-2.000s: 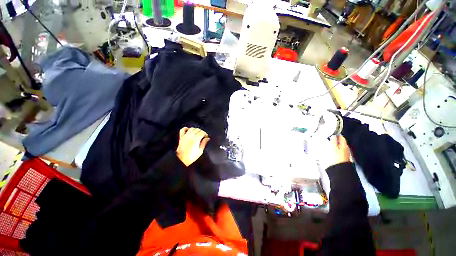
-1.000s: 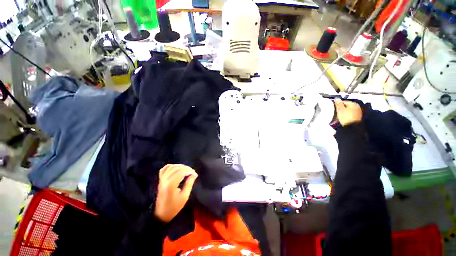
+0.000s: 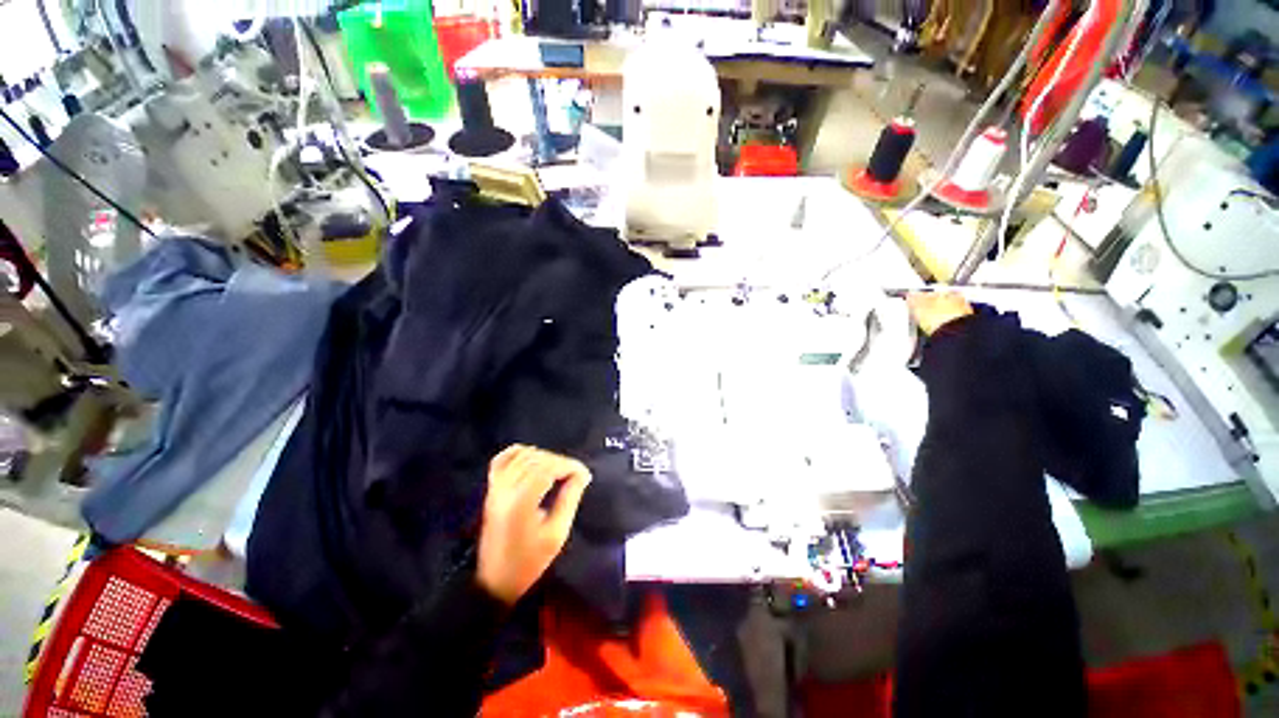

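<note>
The black garment (image 3: 470, 330) lies heaped left of the white sewing machine (image 3: 758, 393), with part of it at the needle area (image 3: 648, 452). My left hand (image 3: 530, 516) is at the garment's near part, fingers curled; whether it pinches cloth is unclear. My right hand (image 3: 940, 309) is small and partly hidden by its sleeve, at the far side of the machine's right end; its grip cannot be seen.
A black piece (image 3: 1094, 421) lies right of my right sleeve. Blue-grey cloth (image 3: 211, 365) is at far left. A red crate (image 3: 105, 638) stands lower left, another (image 3: 1171, 683) lower right. Thread cones (image 3: 889, 152) stand at right rear. An orange-red apron (image 3: 617, 659) covers my lap.
My left hand has moved from higher on the garment toward my lap. My right hand has moved from the machine's right end to its far side. The view has shifted.
</note>
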